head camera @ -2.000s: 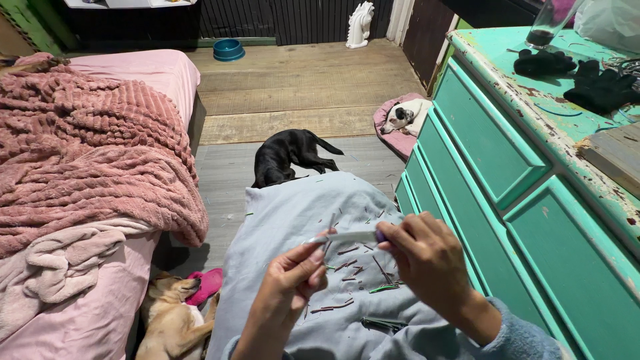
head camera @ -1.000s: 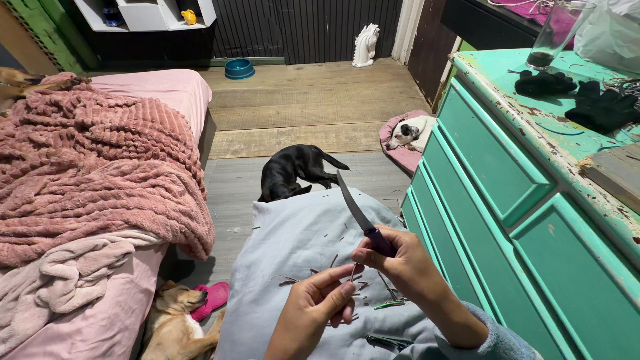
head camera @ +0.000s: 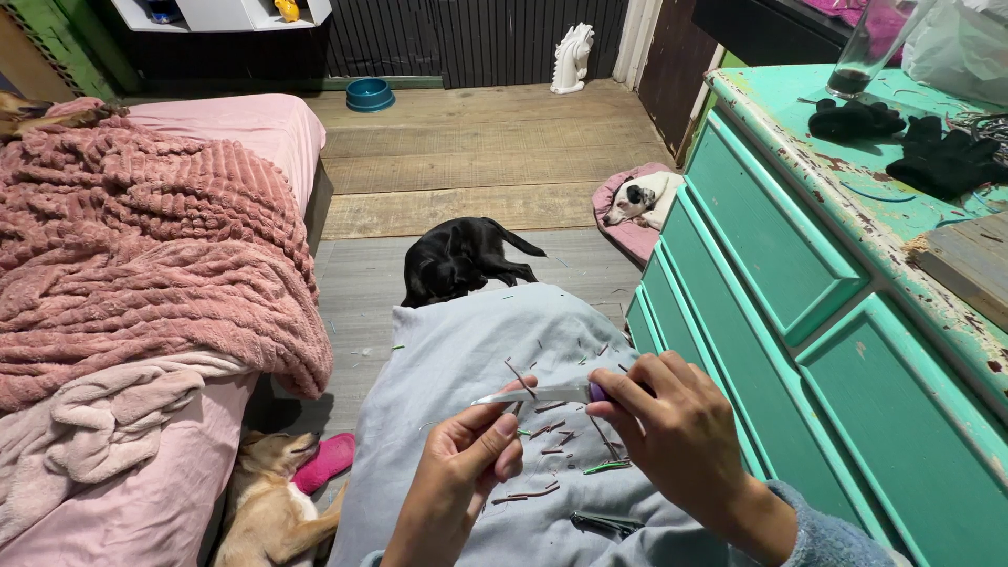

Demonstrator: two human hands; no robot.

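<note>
My right hand [head camera: 669, 433] grips the purple handle of a small knife [head camera: 543, 394], its blade pointing left. Between the thumb and fingers of my left hand [head camera: 472, 457] is a thin brown wire [head camera: 516, 374], with the blade lying across it. Below both hands a light blue cloth [head camera: 441, 370] covers my lap. Scattered on it are several short brown pieces of wire or insulation [head camera: 526, 494], a green piece [head camera: 606, 468] and a dark object [head camera: 605, 524] that I cannot identify.
A black dog [head camera: 465, 256] lies on the floor just beyond the cloth. A tan dog [head camera: 272, 504] lies at left beside a bed [head camera: 228, 126]. A white dog [head camera: 646, 201] rests on a pink cushion. At right stands a turquoise dresser [head camera: 772, 228] with black gloves [head camera: 945, 157] on top.
The knife blade, raised and pointing up a second ago, now lies roughly level across the wire in my left hand. Both hands remain over the cloth.
</note>
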